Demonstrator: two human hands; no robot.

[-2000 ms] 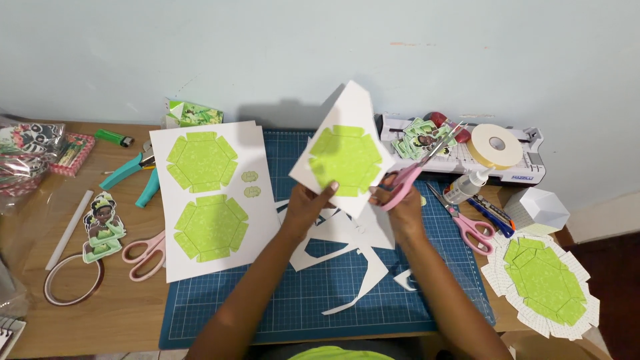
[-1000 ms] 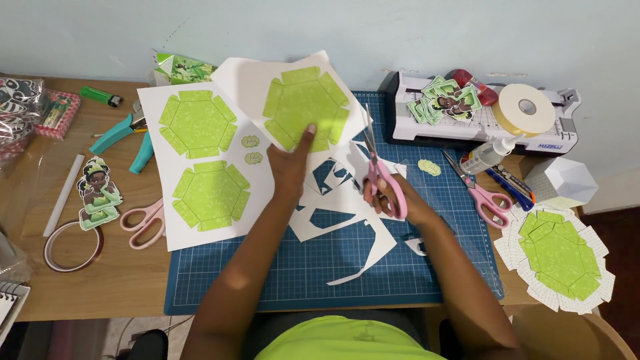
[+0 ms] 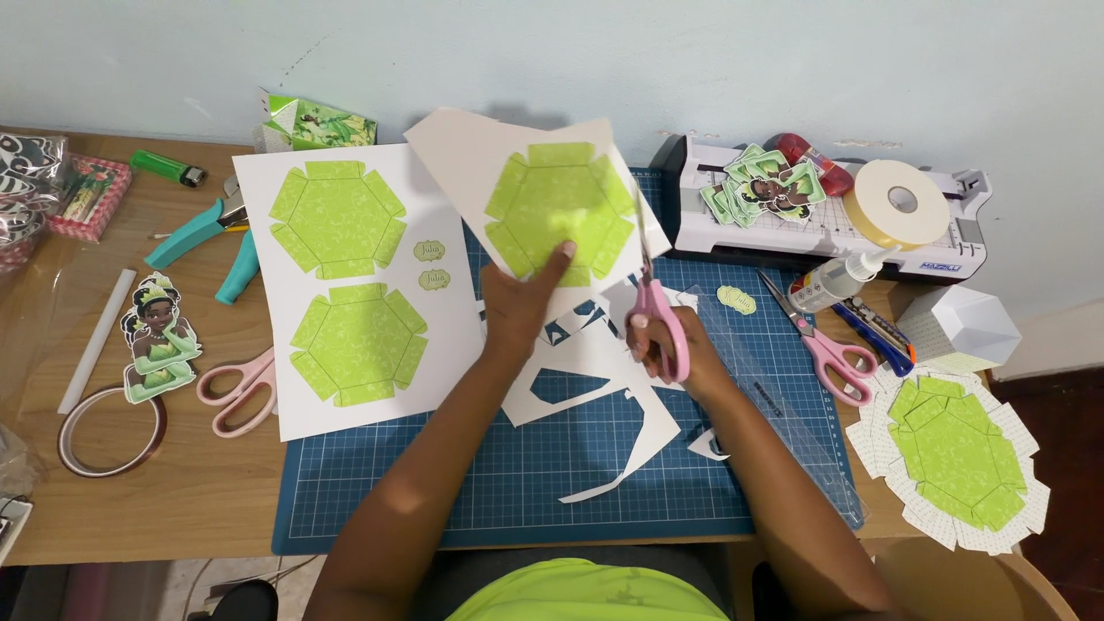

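My left hand (image 3: 522, 306) grips a loose white paper sheet (image 3: 457, 151) printed with a green hexagonal box template (image 3: 552, 203), thumb on top. In my right hand (image 3: 681, 349) are pink-handled scissors (image 3: 662, 323), blades pointing up along the sheet's right edge; whether they touch the paper is hard to tell. Left of the held sheet lies a larger white sheet (image 3: 259, 345) with two green hexagonal templates and two small labels. White paper offcuts (image 3: 642, 431) rest below my hands on a blue cutting mat (image 3: 552, 517).
A paper trimmer (image 3: 906, 246) carries a tape roll (image 3: 897, 205) and character cutouts (image 3: 763, 190). Nearby are a glue bottle (image 3: 832, 280), more pink scissors (image 3: 832, 354), a utility knife (image 3: 871, 332) and cut green pieces (image 3: 957, 453). Teal-handled pliers (image 3: 185, 233) and a tape ring (image 3: 112, 431) lie left.
The held sheet has turned since two seconds ago, its blank part now pointing up and left. My right hand has brought the scissors from a slanted to a near-upright position beside the sheet.
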